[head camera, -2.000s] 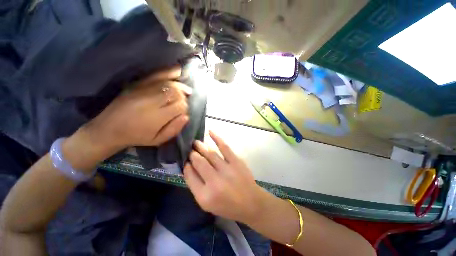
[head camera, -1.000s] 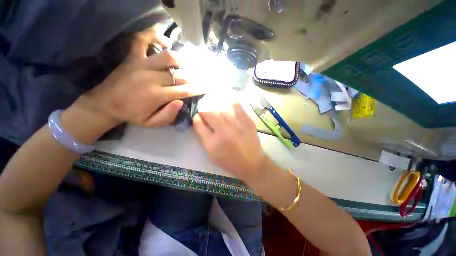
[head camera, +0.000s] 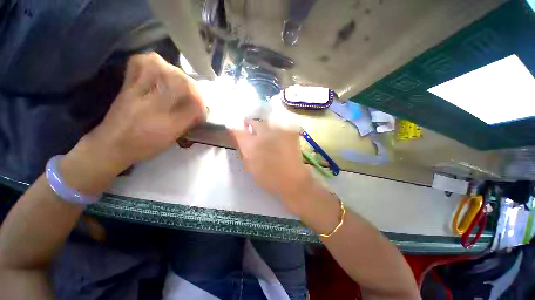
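The dark garment piece (head camera: 82, 64) lies in large folds at the upper left and hangs over the table's left side. My left hand (head camera: 153, 114) is at its right edge, left of the needle area, fingers bent and blurred; what is between them is hidden. My right hand (head camera: 273, 153) is just right of and below the presser foot area, fingertips lost in glare. The sewing machine head (head camera: 352, 35) stands above both hands. Its lamp glare (head camera: 232, 96) washes out the needle and any cloth under it.
Blue and green snips (head camera: 320, 153) lie right of my right hand. Behind them are a smartphone (head camera: 307, 96), fabric scraps (head camera: 361, 120) and a yellow item (head camera: 409, 130). Orange and red scissors (head camera: 468, 215) lie at the far right. The control panel (head camera: 446, 70) is upper right. The green table edge (head camera: 199, 218) runs in front.
My hands have moved apart slightly, the left with its fingers drawn up and bent. The dark cloth seen between them earlier no longer shows there. The whole view has shifted.
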